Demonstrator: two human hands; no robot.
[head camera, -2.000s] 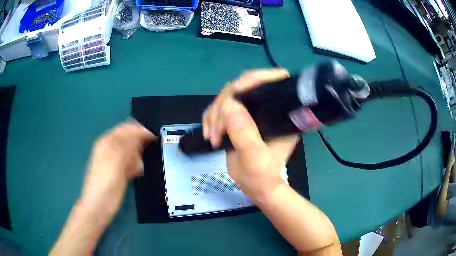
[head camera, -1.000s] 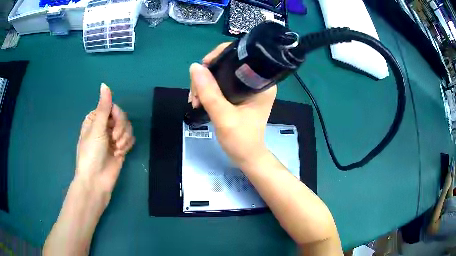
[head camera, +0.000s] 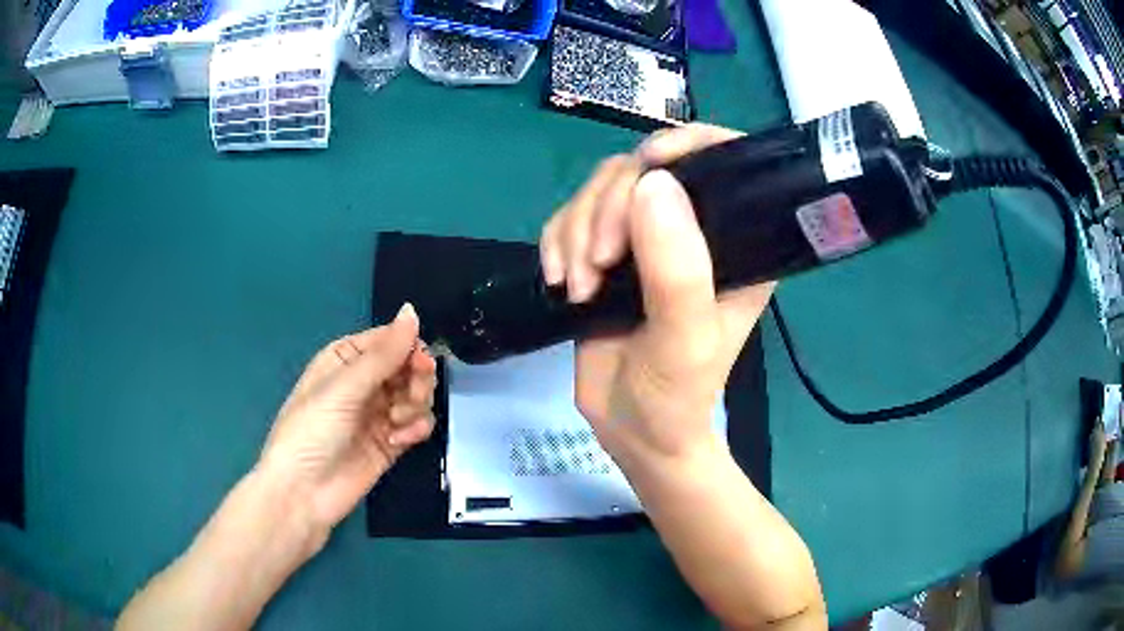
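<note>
The electric screwdriver (head camera: 764, 197) is a thick black cylinder with two labels. My right hand (head camera: 659, 321) is closed around it and holds it tilted nearly flat, its tip pointing left. My left hand (head camera: 358, 413) has its thumb and fingertips close together at the screwdriver's bit. Whether a tiny screw is between them cannot be made out. The laptop (head camera: 524, 413) lies below on the black foam mat (head camera: 407, 493), its silver-grey bottom cover facing up, with vent holes and a black foot showing. The screwdriver and my right hand hide its upper and right parts.
At the back stand a screw tray (head camera: 598, 74), a screw tub (head camera: 462, 59) and a blue-topped white box (head camera: 99, 62). A label sheet (head camera: 274, 93) hangs at back left. A thick white foam slab (head camera: 838, 56) lies at back right. The screwdriver's cord (head camera: 1070, 271) loops right. Another black mat (head camera: 27, 308) is at far left.
The screwdriver has swung from steep over the cover's upper left corner to nearly flat, lifted off it. My left hand has moved right, from beside the mat to the bit.
</note>
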